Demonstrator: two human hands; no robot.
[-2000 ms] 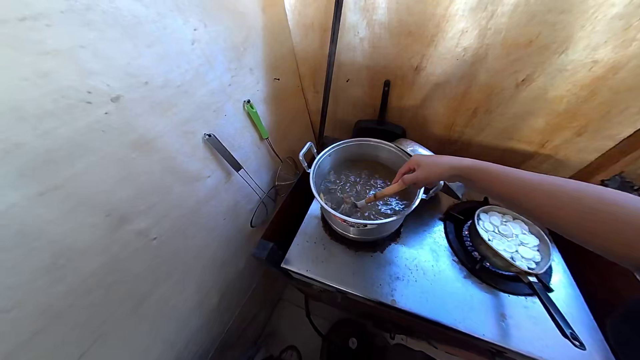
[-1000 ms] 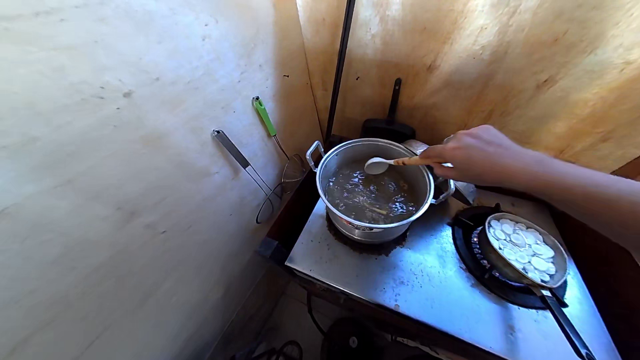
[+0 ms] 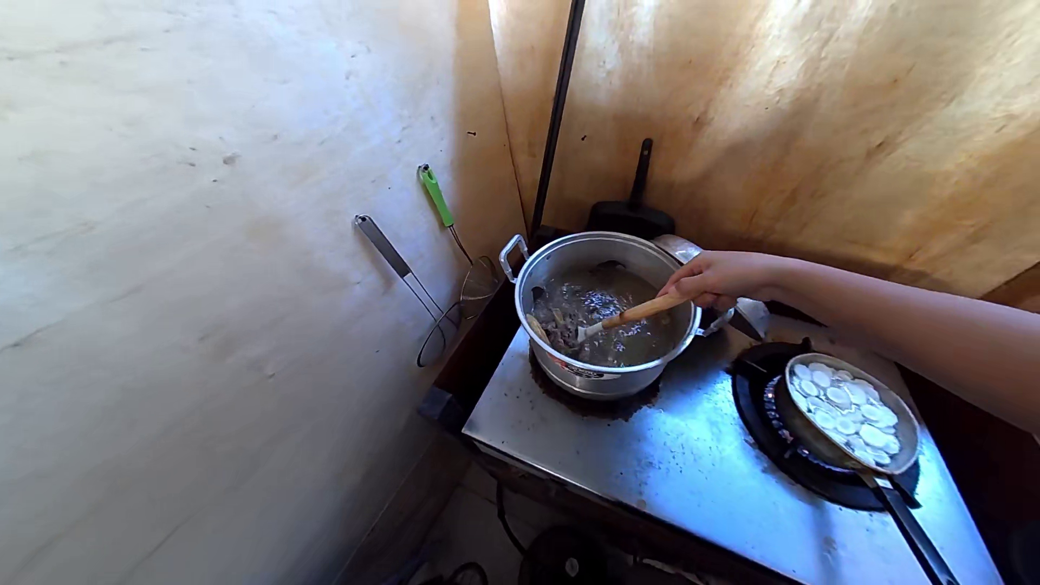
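Observation:
My right hand grips the wooden handle of a spoon over the right rim of a large two-handled aluminum pot. The spoon's head is dipped in bubbling liquid, beside dark, soft-looking pieces at the pot's left side. The pot stands on the left burner of a metal-topped stove. To the right, a frying pan with pale round slices in liquid sits on the other burner, where small flames show beneath. My left hand is out of view.
A whisk-like wire tool and a green-handled strainer hang on the left wall. Behind the pot a black pan leans upright against the back wall. The frying pan's black handle reaches over the stove's front right. A metal lid-like piece lies by the pot's right handle.
One second ago the spoon's head was raised near the pot's back rim; now it is down in the liquid at the front left. My right hand has moved lower with it.

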